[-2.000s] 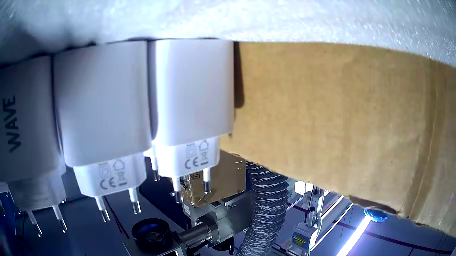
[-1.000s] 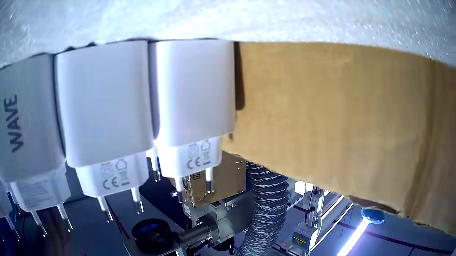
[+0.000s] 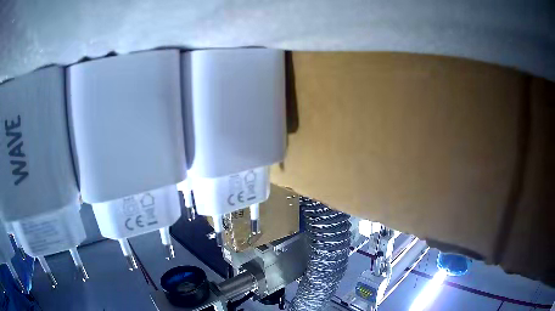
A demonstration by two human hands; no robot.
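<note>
Neither of my hands shows. Three white chargers stand side by side, very near the camera, at the left and centre: one with WAVE print (image 3: 36, 140), a plain middle one (image 3: 128, 127) and a right one (image 3: 237, 115). Their metal pins point down in the picture, and grey CE marks show on the plug ends of the middle and right ones. More pins show at the far left edge. A white foam sheet (image 3: 304, 24) runs along the top edge, against the chargers' upper ends. A brown cardboard wall (image 3: 401, 146) stands right beside the right charger.
Beyond them are a ribbed grey extraction hose (image 3: 322, 255), a brown cardboard piece (image 3: 274, 218), a round black lens-like part (image 3: 184, 285) on a grey metal arm, a machine frame with a yellow-green label (image 3: 365, 291), and a bright tube light (image 3: 429, 291) with a blue end.
The foam sheet and cardboard look darker and the foam's glare has faded. The left and middle chargers sit slightly further right than in the earliest frame. Otherwise the view is nearly the same.
</note>
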